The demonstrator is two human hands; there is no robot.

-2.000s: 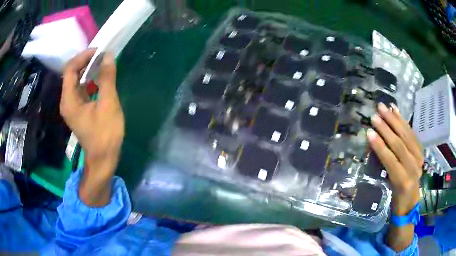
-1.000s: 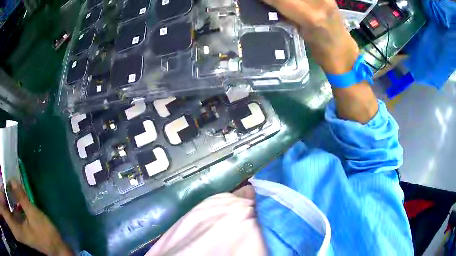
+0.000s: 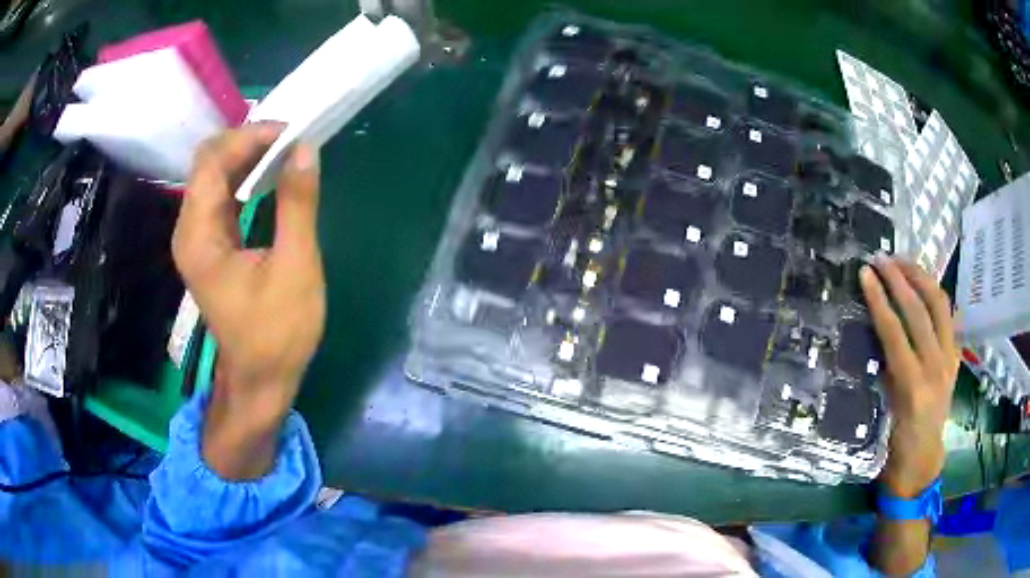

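A clear blister tray [image 3: 700,423] lies on the green mat in front of me. It holds rows of dark modules [image 3: 661,274] with small white square labels; no L-shaped pads show on them. Small connected boards [image 3: 590,277] lie between the modules. My left hand [image 3: 254,260] pinches a curled white release liner sheet [image 3: 333,96] above the mat, left of the tray. My right hand [image 3: 913,339], with a blue wrist band, rests on the tray's right edge with fingers slightly apart. I cannot tell if it grips the rim.
White sheets with grey shapes [image 3: 935,181] lie right of the tray. A white power supply box [image 3: 996,265] stands at far right. A green bin [image 3: 136,412] with black items is at left, with a pink and white packet [image 3: 169,96] above it.
A second ago the tray was raised at an angle over another tray of modules bearing pale L pads. Now it lies down, covering that lower tray. My left hand still holds the liner.
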